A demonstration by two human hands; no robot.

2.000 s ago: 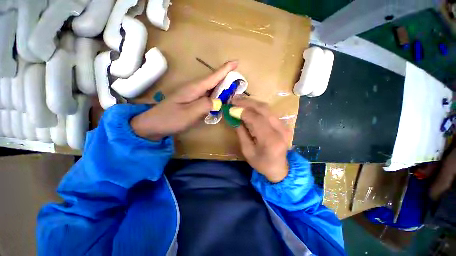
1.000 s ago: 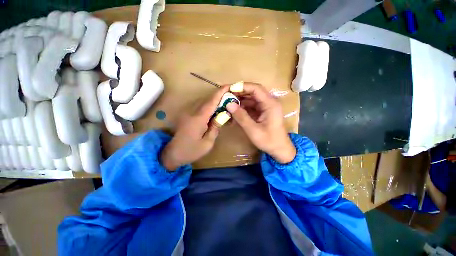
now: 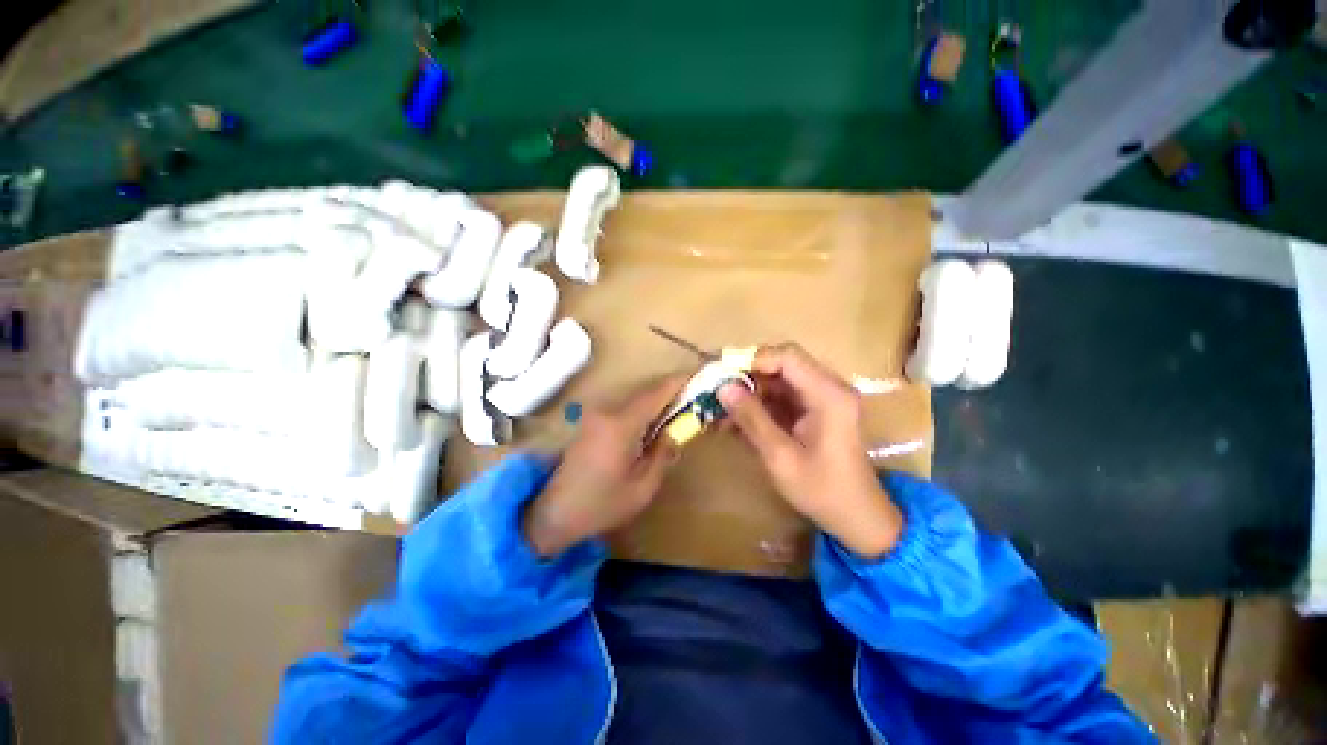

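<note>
A partly filled white housing (image 3: 709, 384) with dark parts inside is held between my two hands above the cardboard work mat (image 3: 837, 233). My left hand (image 3: 604, 463) grips its lower left side, with a yellow finger cot near the opening. My right hand (image 3: 815, 444) holds its right end, a yellow cot at the top and the thumb on the inside parts. The fingers hide much of the housing. A slim dark stick (image 3: 677, 341) lies on the mat just behind it.
White housing shells (image 3: 233, 320) are stacked at the left, with several loose open ones (image 3: 542, 370) beside them. Two shells (image 3: 965, 323) stand at the mat's right edge by a black mat (image 3: 1121, 422). Blue battery cells (image 3: 427, 95) lie on the green belt behind. A grey post (image 3: 1084, 131) rises at right.
The green board held apart in my right hand 2 seconds ago is no longer seen separately; dark parts now sit in the housing. The view has shifted, showing more belt.
</note>
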